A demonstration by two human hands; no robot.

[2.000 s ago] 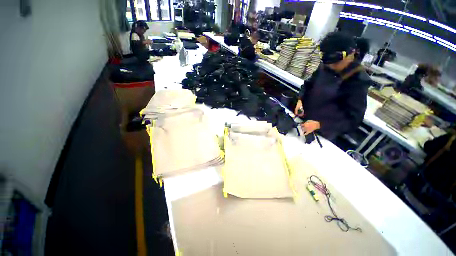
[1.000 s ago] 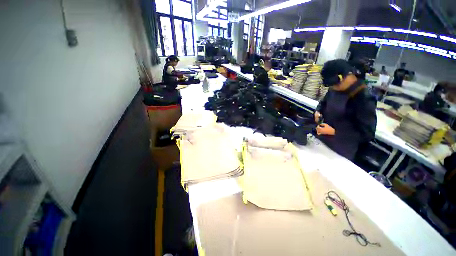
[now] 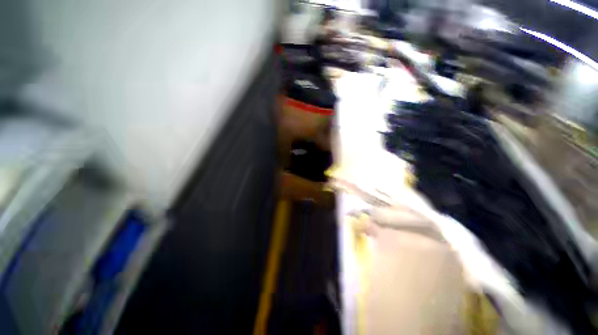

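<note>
The view is strongly blurred. A beige panel with yellow edges [image 3: 413, 275] lies on the white table at the lower right and is cut off by the bottom edge. More pale beige panels [image 3: 374, 173] lie behind it, with yellow at their corners. A large heap of black fabric parts [image 3: 485, 190] lies to the right of the panels. Neither of my hands can be made out.
The white table's left edge [image 3: 342, 262] runs beside a dark floor with a yellow line [image 3: 271, 268]. Brown boxes [image 3: 305, 127] with black contents stand left of the table. A pale wall [image 3: 170, 78] and a frame with blue material [image 3: 121, 245] are at the left.
The view has swung left and blurred, so the table, panels and black heap now sit further right. The dark cord, the green-yellow tool and the near worker are no longer discernible.
</note>
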